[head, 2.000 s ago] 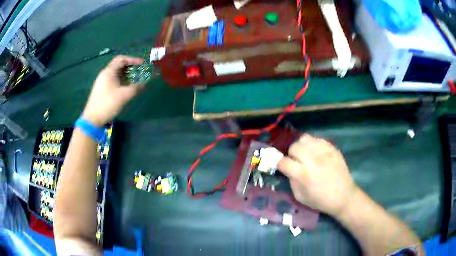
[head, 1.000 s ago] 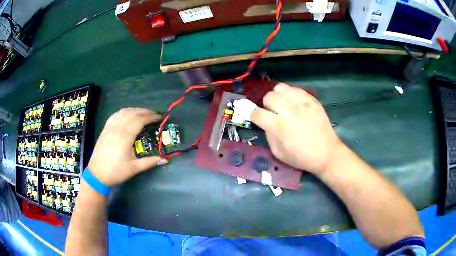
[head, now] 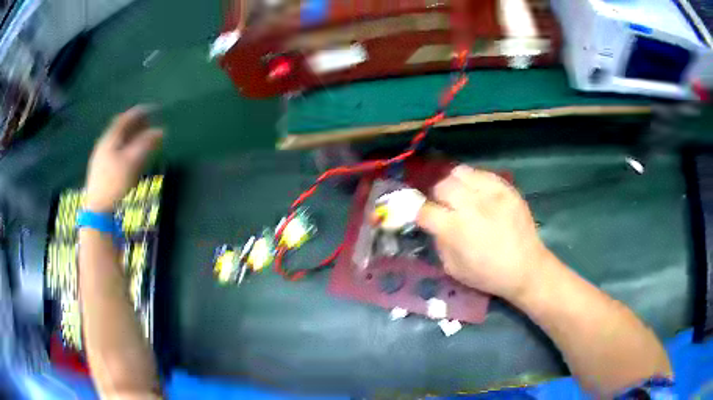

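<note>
My right hand (head: 481, 234), with a white cover on its thumb or fingertip, presses a power supply board (head: 381, 212) in the opening of the dark-red test fixture (head: 352, 285). The fingertips hide most of that board. Three boards lie on the mat left of the fixture, the nearest one (head: 295, 232) touching the red-black lead wire (head: 313, 187). My left hand (head: 125, 152), blurred, is at the far edge of the loaded black tray (head: 160, 234), fingers apart, with nothing visible in it.
A reddish-brown control box (head: 258, 66) and a white instrument (head: 598, 58) stand on the green wood-edged shelf (head: 352, 117) behind the fixture. A black tray (head: 700, 242) is at the right edge. Small white pieces (head: 436, 308) lie at the fixture's near edge.
My left hand has moved from the boards on the mat up and left to the tray. Three boards now show on the mat in a row. My right hand stays on the fixture. The view has shifted.
</note>
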